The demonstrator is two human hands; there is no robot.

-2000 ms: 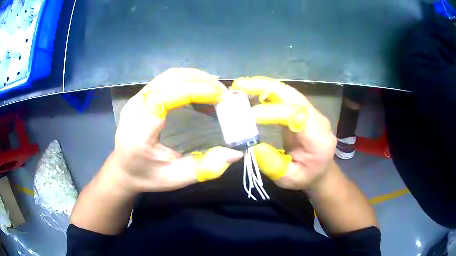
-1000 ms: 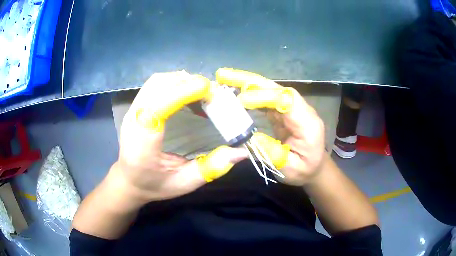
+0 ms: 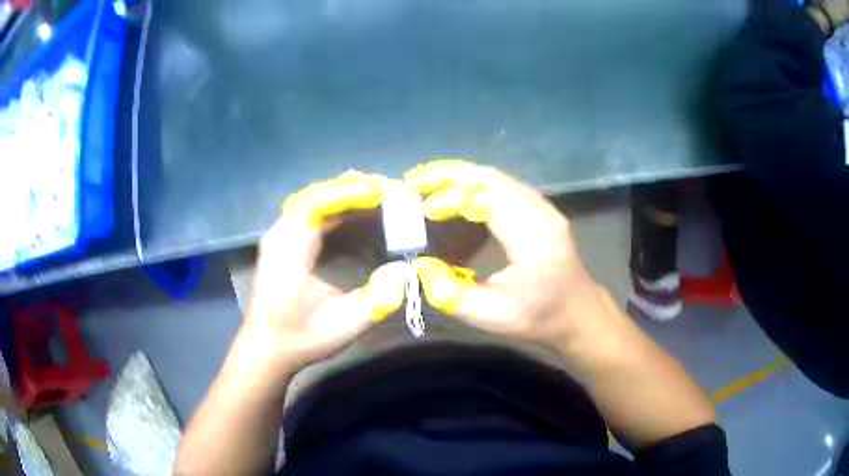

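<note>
A white housing point(image 3: 404, 219) is held in the air at the table's front edge, between both hands. Its dark end faces me and thin white lead wires point(image 3: 413, 302) hang from it in a narrow bunch. My left hand point(image 3: 321, 270) grips it from the left, yellow-cotted fingers at its far end and thumb near the wires. My right hand point(image 3: 503, 246) grips it from the right in the same way, with its thumb beside the wires. The fingertips hide parts of the housing's sides.
A blue plastic bin point(image 3: 98, 158) with many white parts lies at the left of the dark worktop point(image 3: 447, 93). A person's dark sleeve point(image 3: 777, 112) is at the right. Red stools point(image 3: 58, 358) and a clear plastic bag point(image 3: 141, 414) are on the floor.
The housing has turned from a slant to nearly upright in view, and its wires have drawn into a narrower bunch. The camera view has shifted; more of the bin shows. Both hands still hold the unit.
</note>
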